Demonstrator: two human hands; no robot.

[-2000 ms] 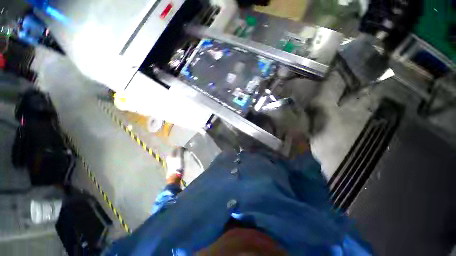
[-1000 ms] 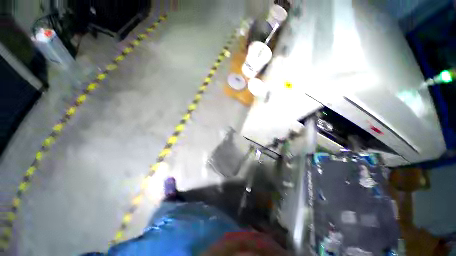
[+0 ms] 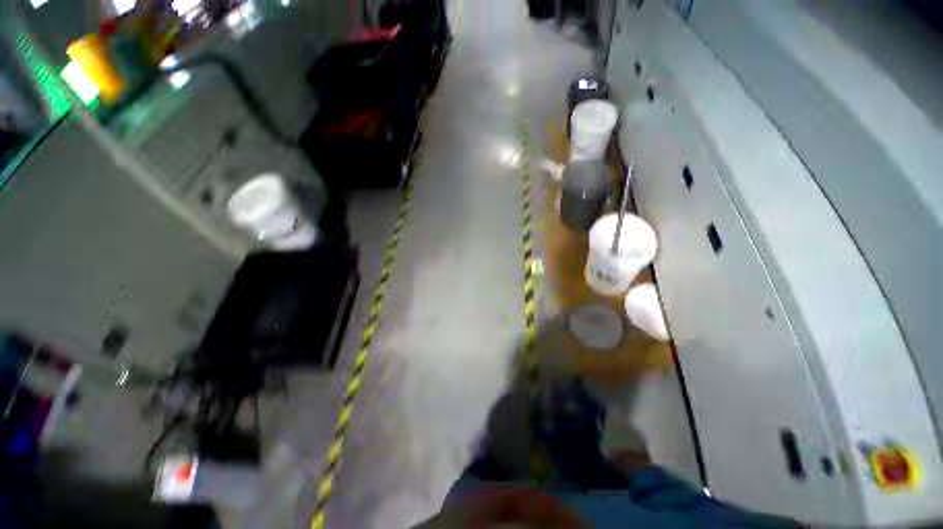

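My right hand (image 3: 626,455) seems to show as a small blurred patch at the end of a blue sleeve, low and right of centre. Its fingers and anything in them cannot be made out. My left hand is not in view. Ahead on the right, a white plastic bucket (image 3: 620,255) with a stick standing in it sits on cardboard (image 3: 564,248). A round bucket lid (image 3: 597,325) lies flat in front of it. Another pale round piece (image 3: 646,310) is against the machine's foot.
A grey bucket (image 3: 585,194), another white bucket (image 3: 592,129) and a dark one (image 3: 587,91) stand farther on. The white-grey machine (image 3: 744,300) runs along the right. Yellow-black tape (image 3: 370,341) marks the aisle. Black bins (image 3: 279,310) and a white container (image 3: 269,210) are left.
The view has turned from the board conveyor to along the aisle. The conveyor and its board have left view. The gloved left hand seen two seconds ago is out of view.
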